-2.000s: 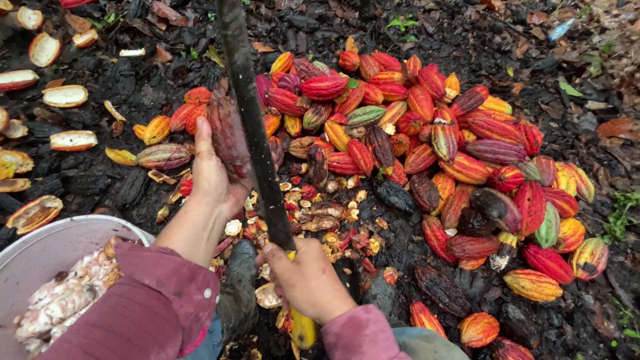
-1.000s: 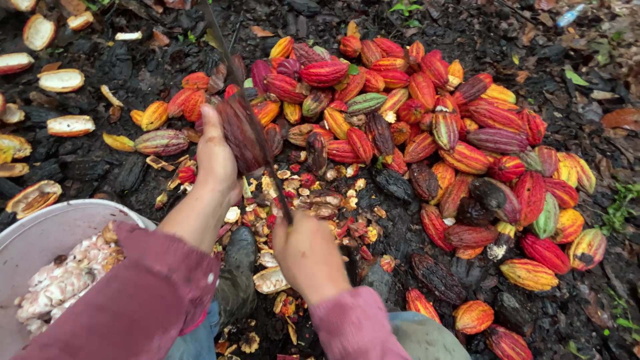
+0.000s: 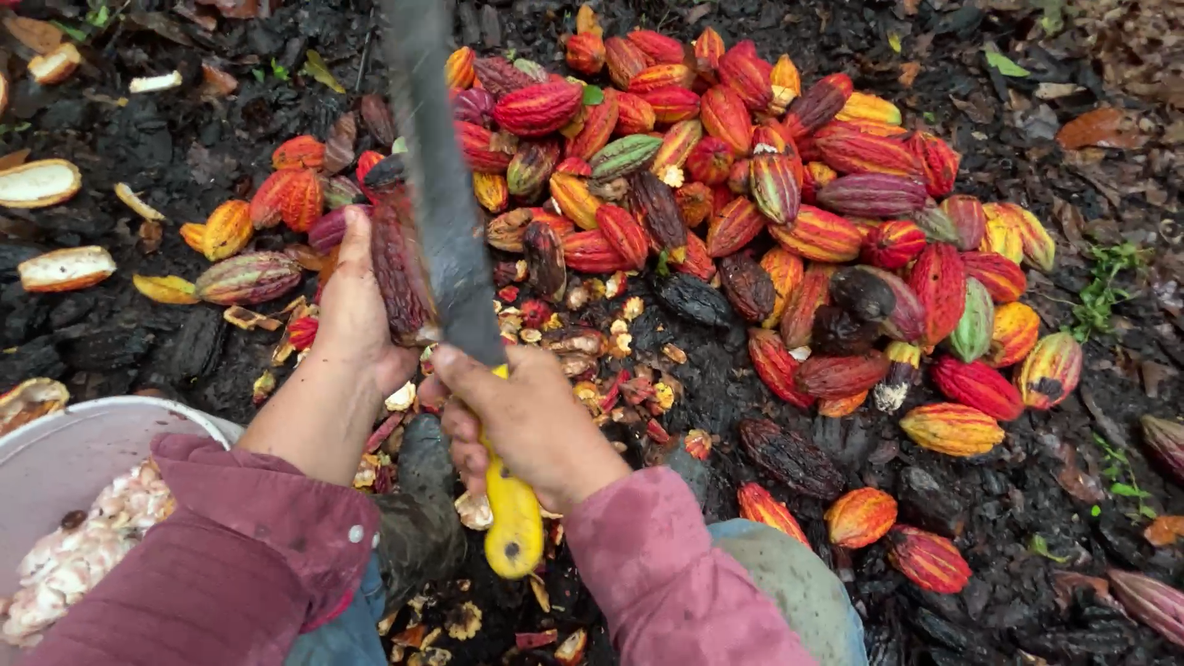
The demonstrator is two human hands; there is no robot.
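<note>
My left hand (image 3: pixel 356 324) holds a dark reddish-brown cacao pod (image 3: pixel 400 268) upright, with the thumb on its near left side. My right hand (image 3: pixel 527 425) grips the yellow handle (image 3: pixel 511 523) of a machete, whose broad blade (image 3: pixel 449 203) points up and away, just right of the held pod. The blade is blurred and overlaps the pod's right edge, so I cannot tell whether they touch. Beyond my hands lies a large heap of red, yellow, green and purple cacao pods (image 3: pixel 814 231).
A white bucket (image 3: pixel 139 412) with pale wet cacao beans (image 3: pixel 92 546) stands at lower left. Emptied pod halves (image 3: pixel 67 269) lie on the left. Cut husk pieces (image 3: pixel 638 388) litter the dark ground between my boot (image 3: pixel 421 518) and the heap. Loose pods (image 3: pixel 928 558) lie at lower right.
The machete's angle and height have shifted between frames; its yellow handle, hidden one second ago, shows now. My left hand still holds the dark pod.
</note>
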